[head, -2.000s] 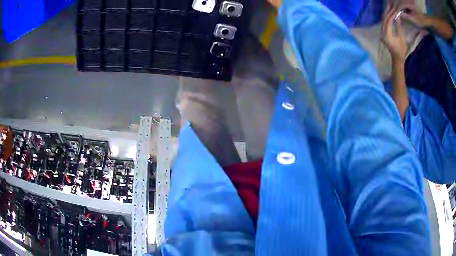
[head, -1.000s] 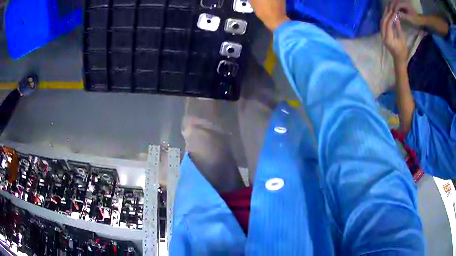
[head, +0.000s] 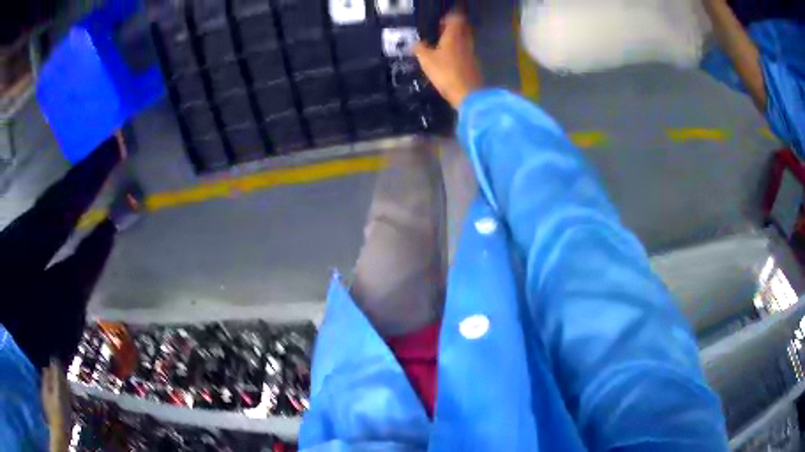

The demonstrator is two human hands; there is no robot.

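Note:
A large black blister tray (head: 265, 84) with a grid of pockets is held out at the top of the head view and runs off the upper edge. My right hand (head: 452, 62) grips its right side, thumb over the pockets. White-faced housings (head: 347, 9) sit in pockets at the tray's upper right, one (head: 400, 41) beside my thumb. Darker units below them are blurred. Most other visible pockets look empty. My left hand is not in view.
A blue bin (head: 93, 88) is at upper left, beside a person's dark-trousered legs (head: 53, 221). Racks of small parts (head: 203, 371) stand at lower left. Another person's arm (head: 741, 53) shows at upper right. Yellow lines (head: 274, 174) cross the floor.
The view has swung, so the tray sits tilted and the racks have shifted. A person's legs and arm now show at left. The right-hand person is mostly out of frame. My right hand shows more fully.

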